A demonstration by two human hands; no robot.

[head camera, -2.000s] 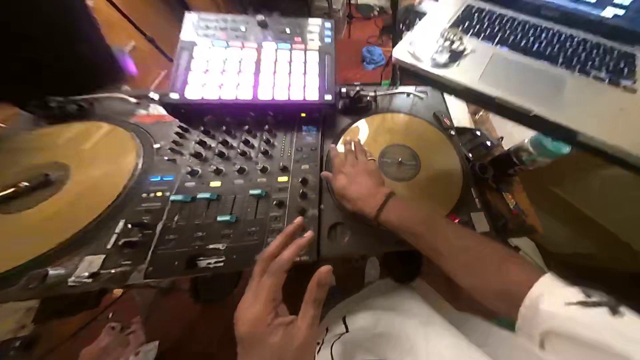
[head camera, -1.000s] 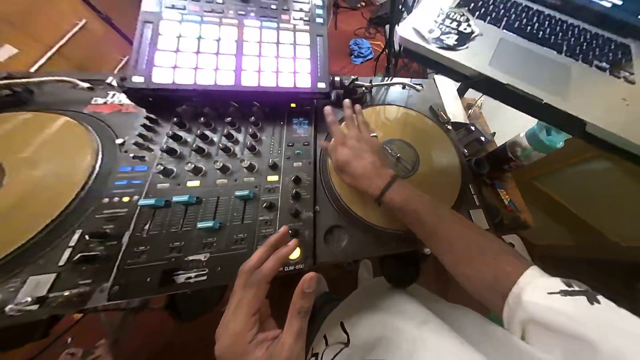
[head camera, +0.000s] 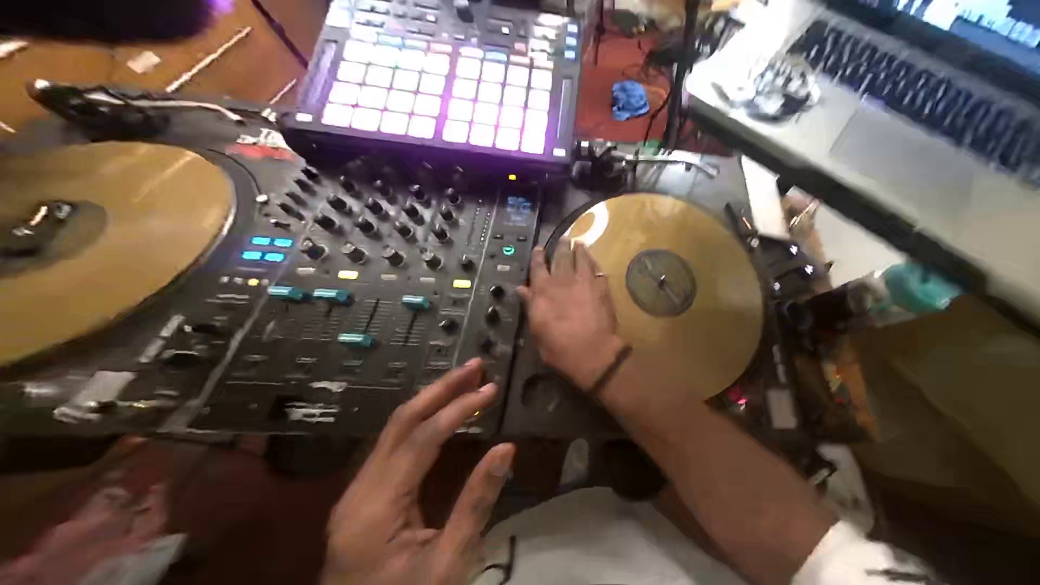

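My right hand (head camera: 573, 313) rests with its fingers on the left part of a gold vinyl record (head camera: 707, 325) on the right turntable, wearing a dark wristband. Raised before the near edge of the black DJ mixer (head camera: 268, 349), my left hand (head camera: 414, 496) holds nothing, thumb and fingers apart. The mixer has rows of knobs and teal fader caps (head camera: 355, 340). Another gold record (head camera: 162, 203) lies on the left turntable, with a dark object (head camera: 36, 227) over its centre. Beyond the mixer stands a pad controller (head camera: 439, 93) with pads lit white and purple.
An open laptop (head camera: 886, 138) with stickers sits on a raised stand at the upper right. Below it is a container with a teal top (head camera: 922, 286). The right turntable's tonearm (head camera: 670, 160) lies along its far side. A crumpled blue item (head camera: 630, 99) lies beyond.
My right hand's fingers have moved from the record's upper left toward its left edge since one second ago. My left hand remains raised near the mixer's front edge. The view has shifted.
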